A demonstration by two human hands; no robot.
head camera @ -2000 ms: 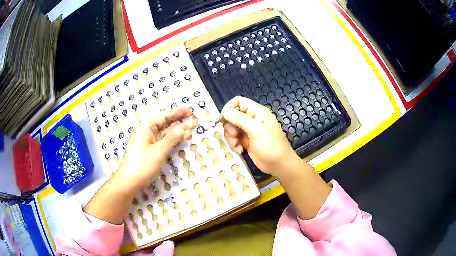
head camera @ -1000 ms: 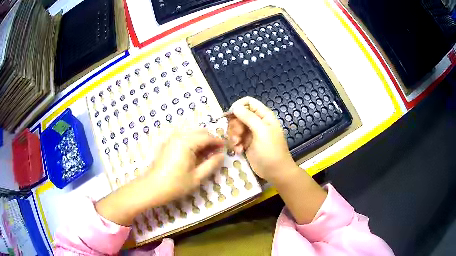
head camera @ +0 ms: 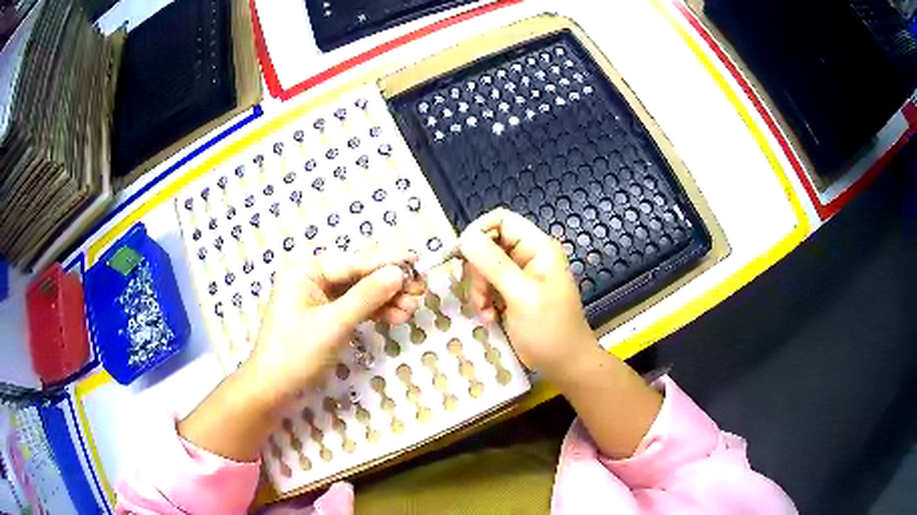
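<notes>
The cream-white slotted board (head camera: 465, 374) lies under my hands, with dark round pieces seated in rows on its upper part. My left hand (head camera: 337, 302) pinches a small dark ring-like part (head camera: 408, 270) between thumb and fingertips above the board. My right hand (head camera: 518, 277) holds a slim pale hand piece (head camera: 442, 259) whose tip points at the ring-like part. Whether they touch is too small to tell. A few loose metal parts (head camera: 360, 352) lie on the lower board, partly behind my left hand.
A black pocket tray (head camera: 644, 151) lies right of the board, with bright metal parts in its far rows. A blue bin (head camera: 178, 302) of silver pieces and a red bin (head camera: 55, 322) stand at left. Stacked boards (head camera: 50, 151) and other black trays (head camera: 176, 80) lie beyond.
My left hand was open two seconds ago, moved blurred over the lower board, and now pinches a ring-like part near my right fingertips. Another dark piece shows seated near my right hand.
</notes>
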